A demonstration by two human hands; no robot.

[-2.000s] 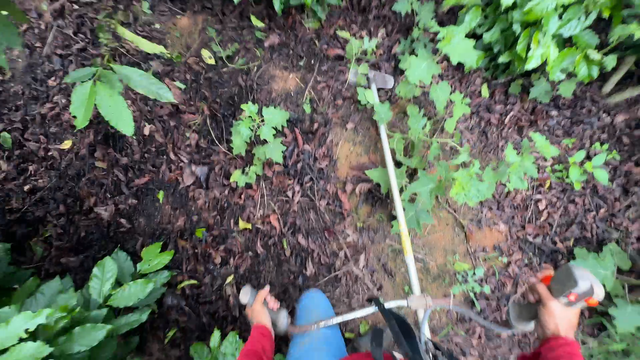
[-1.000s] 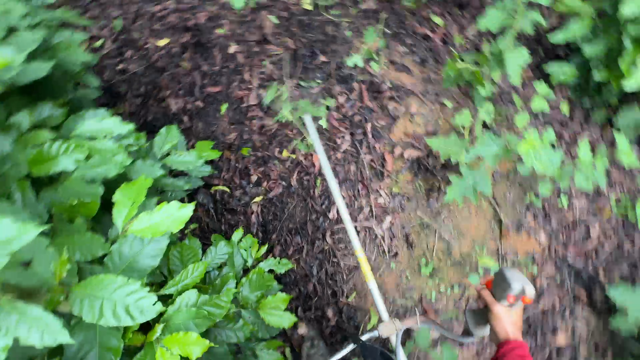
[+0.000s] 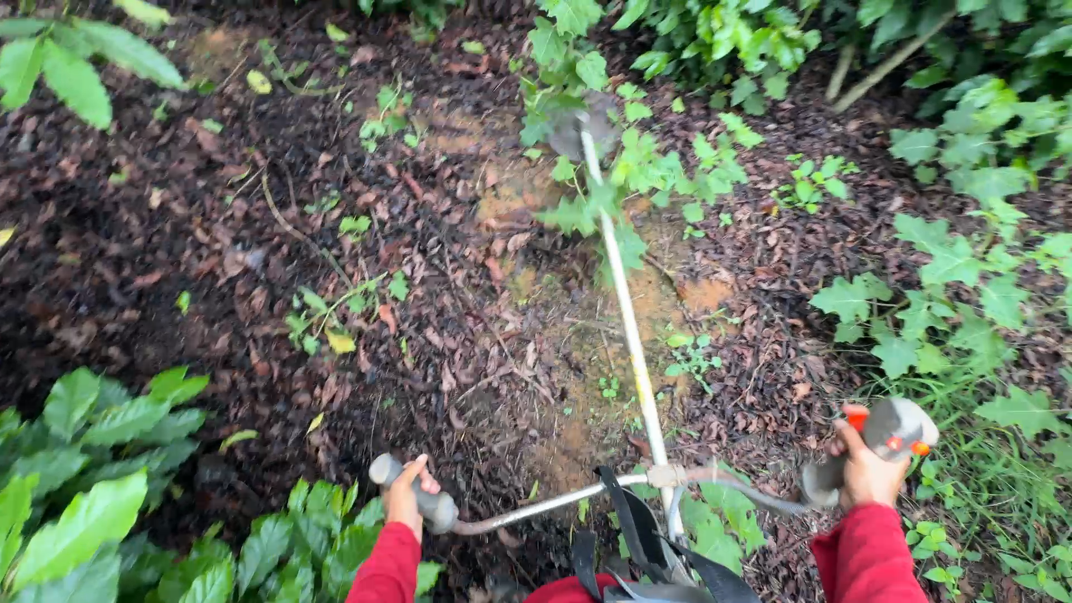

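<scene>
A brush cutter with a long metal shaft (image 3: 624, 293) reaches forward from my body. Its curved handlebar (image 3: 553, 502) crosses low in the view, joined to the shaft by a clamp (image 3: 666, 476). My left hand (image 3: 406, 498) is closed around the grey left grip (image 3: 435, 508). On the other side my right hand (image 3: 871, 473) holds the grey throttle grip (image 3: 896, 427), which has orange controls. The blurred cutting head (image 3: 582, 126) is at the shaft's far end, partly hidden by lobed green leaves (image 3: 641, 163). Black harness straps (image 3: 632, 519) hang near the handlebar.
Brown leaf litter (image 3: 209, 276) and patches of bare soil (image 3: 519, 193) cover the ground. Leafy bushes (image 3: 100, 502) stand at the lower left, more foliage (image 3: 720, 42) at the top. Lobed weeds (image 3: 946, 293) and grass (image 3: 997, 461) grow on the right. A woody stem (image 3: 896, 59) leans at the upper right.
The cutting head has swung from the left, over leaf litter, to the right among lobed weeds. My left hand, out of view one second ago, shows again on its grip. The view has shifted too.
</scene>
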